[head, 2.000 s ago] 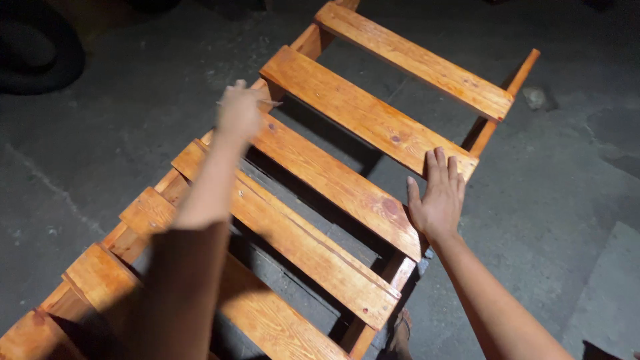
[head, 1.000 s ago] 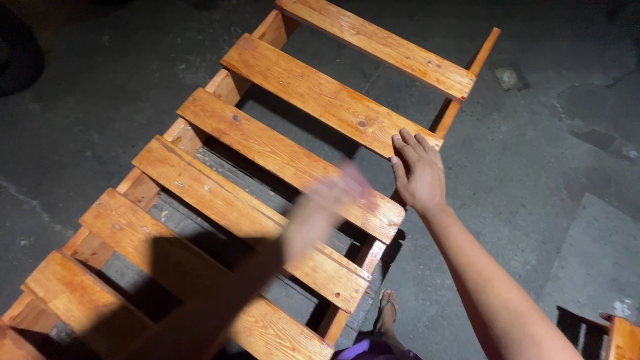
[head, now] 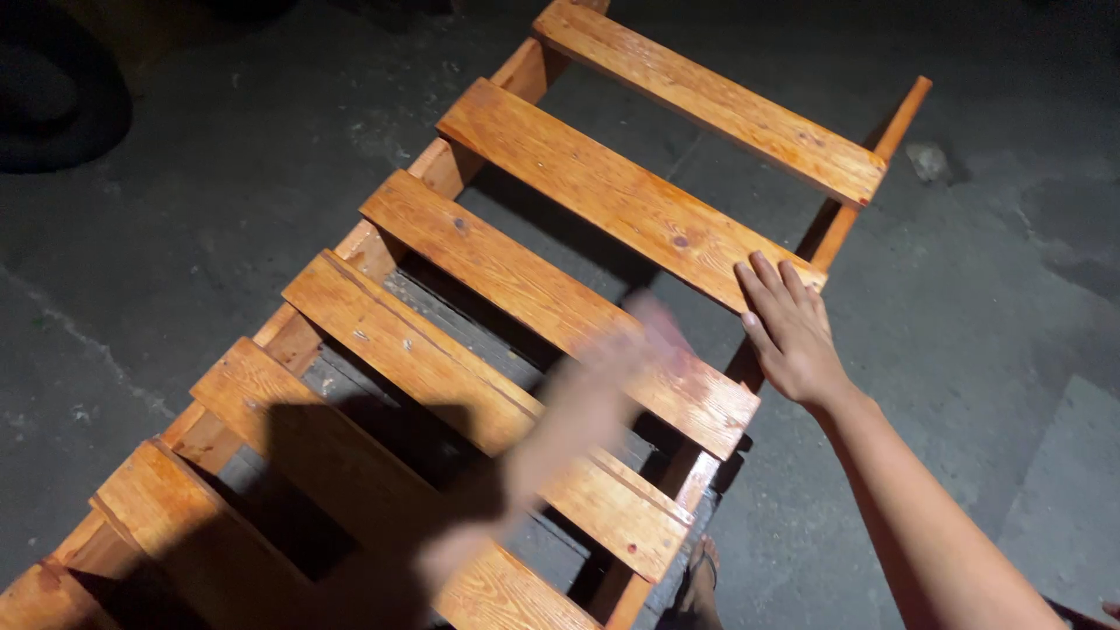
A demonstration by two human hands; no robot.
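A slatted wooden frame with a glossy orange-brown finish runs diagonally through the view, its flat slats fixed across two side rails (head: 525,74). My right hand (head: 787,337) lies palm down, fingers spread, on the right end of the second slat (head: 604,184) from the top. Over the right part of the third slat (head: 490,249) is my left hand (head: 608,359), strongly blurred. A pinkish thing (head: 661,328) shows at its fingers, too blurred to name; whether it is gripped cannot be told. My left forearm covers parts of the lower slats.
Beneath the lower slats is a grey, worn surface. A dark tire (head: 66,96) lies on the concrete floor (head: 219,175) at the upper left. A foot in a sandal (head: 703,569) shows below the right rail. A pale patch (head: 927,162) marks the floor at the upper right.
My left hand has moved from the left end of the slats, two seconds ago, to the right part of the third slat. My right hand stays on the second slat.
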